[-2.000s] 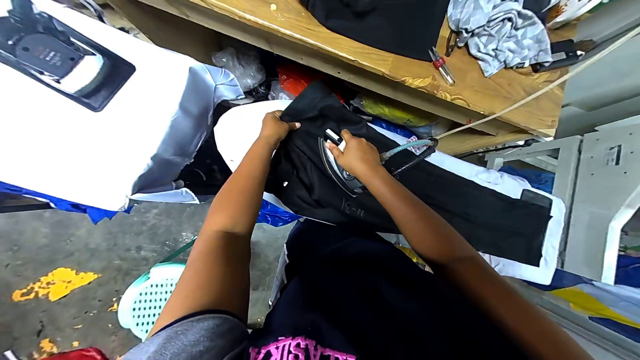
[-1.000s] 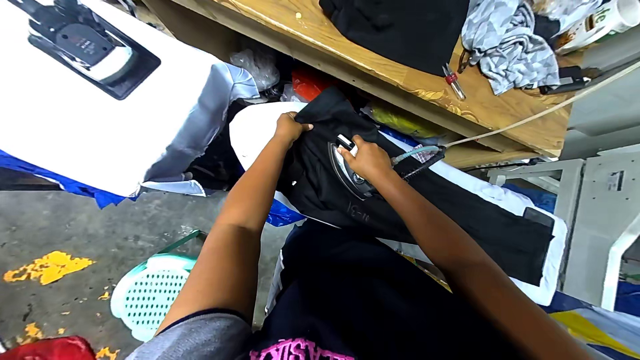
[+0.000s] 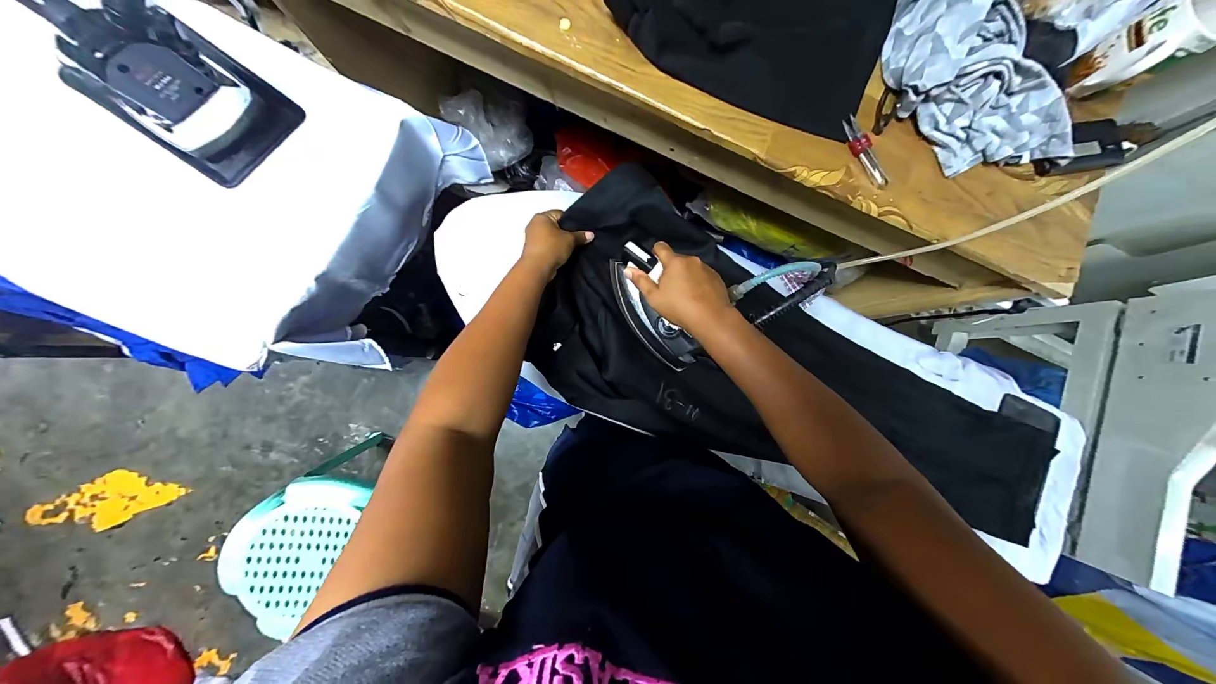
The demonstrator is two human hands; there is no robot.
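Observation:
A black cloth garment lies lengthwise over a white ironing board. My left hand pinches the garment's bunched edge near the board's rounded end. My right hand grips the handle of a steam iron, whose soleplate rests on the black cloth just right of my left hand. A hose and cord run from the iron's rear toward the upper right. Pale marks show on the cloth below the iron. My right palm hides part of the iron.
Beyond the board, a wooden table holds black cloth, a patterned grey cloth and a red-banded small tool. Another iron stands on a white-covered surface at upper left. A perforated green plastic stool is on the floor, lower left.

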